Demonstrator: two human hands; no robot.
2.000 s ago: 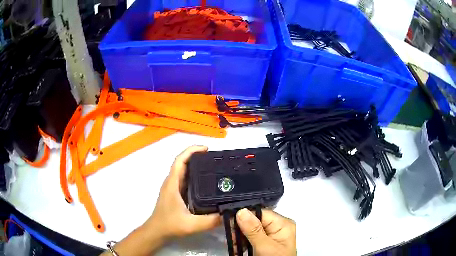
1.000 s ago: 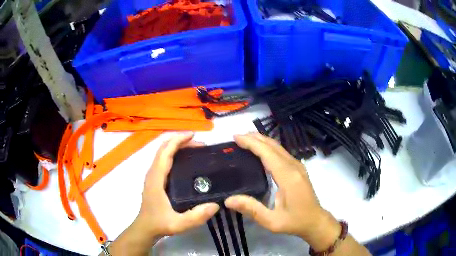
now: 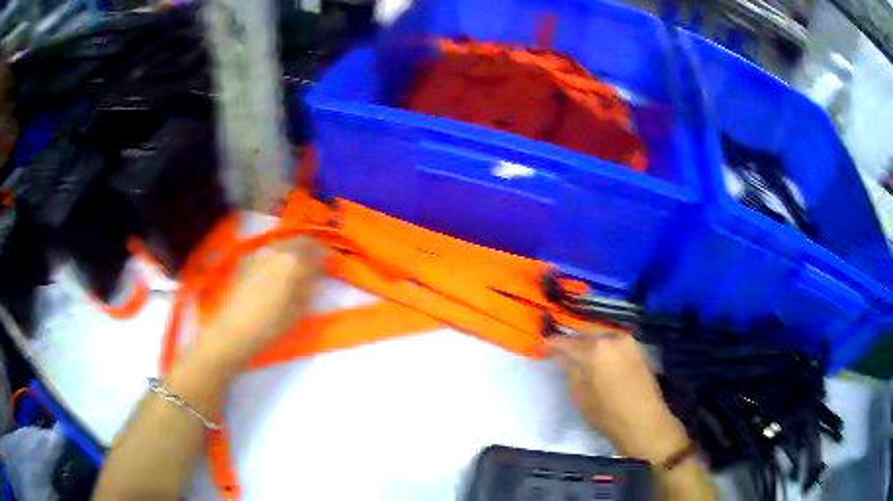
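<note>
Orange straps (image 3: 441, 269) lie in a pile below the left blue tote. My left hand (image 3: 264, 294) is blurred over the left end of the pile, its fingers at the straps; its grip cannot be made out. My right hand (image 3: 607, 377) has its fingertips at the right end of the straps, beside dark cable ends; whether it grips one is unclear. The black power bank (image 3: 558, 477) lies at the bottom edge, partly cut off, left of my right wrist and touched by neither hand's fingers.
A blue tote (image 3: 490, 186) holds orange-red straps. A second blue tote (image 3: 774, 264) at the right holds black cables. A heap of black cables (image 3: 744, 391) lies at the right. A pale metal post (image 3: 245, 108) stands back left, with dark units (image 3: 176, 186) beyond it.
Both hands have let go of the power bank and moved forward to the orange straps, the left one to the left. The view has turned left; the bank now sits at the bottom edge.
</note>
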